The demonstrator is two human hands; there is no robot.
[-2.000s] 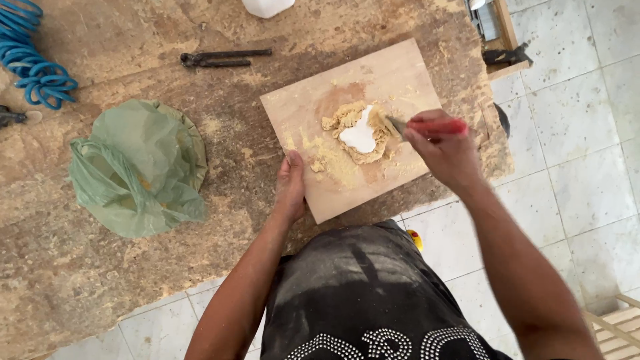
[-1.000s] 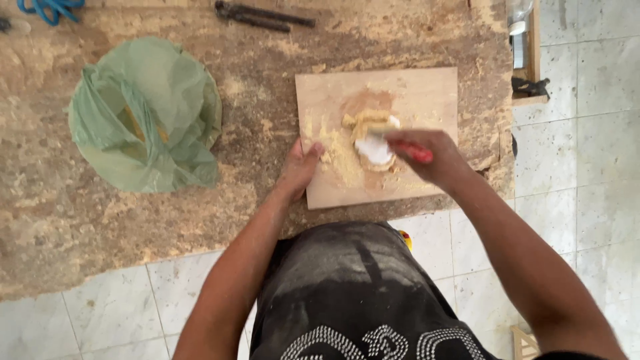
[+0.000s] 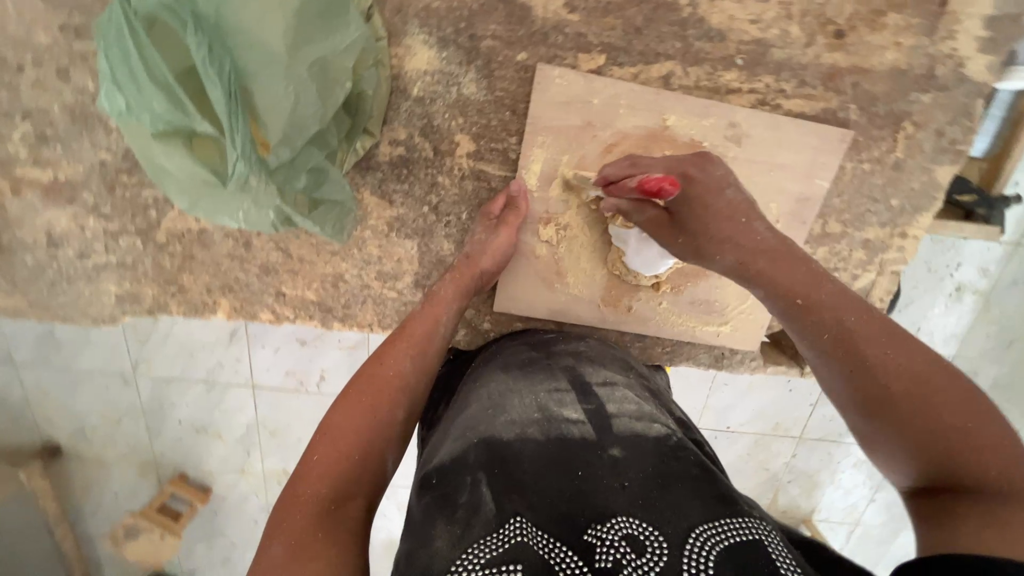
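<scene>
A pale wooden board (image 3: 792, 176) lies tilted on the worn workbench. My left hand (image 3: 494, 236) grips the board's left edge, thumb on top. In my right hand (image 3: 688, 200) is a putty knife with a red handle (image 3: 658, 187); its blade touches tan paste near the left part of the board. Below my right hand a mound of tan paste (image 3: 628, 268) carries a glossy white substance (image 3: 644, 250), partly hidden by the hand. Smears of yellowish paste and dust spread over the board.
A green plastic bag (image 3: 240, 120) covers a round container at the upper left of the workbench (image 3: 384, 280). A dark clamp-like object (image 3: 980, 200) sits beyond the bench's right end. Small wooden pieces (image 3: 164, 516) lie at lower left on the tiled floor.
The board has turned clockwise. My right hand has moved the putty knife from the mound to the smears left of it. My left hand stays on the board's edge.
</scene>
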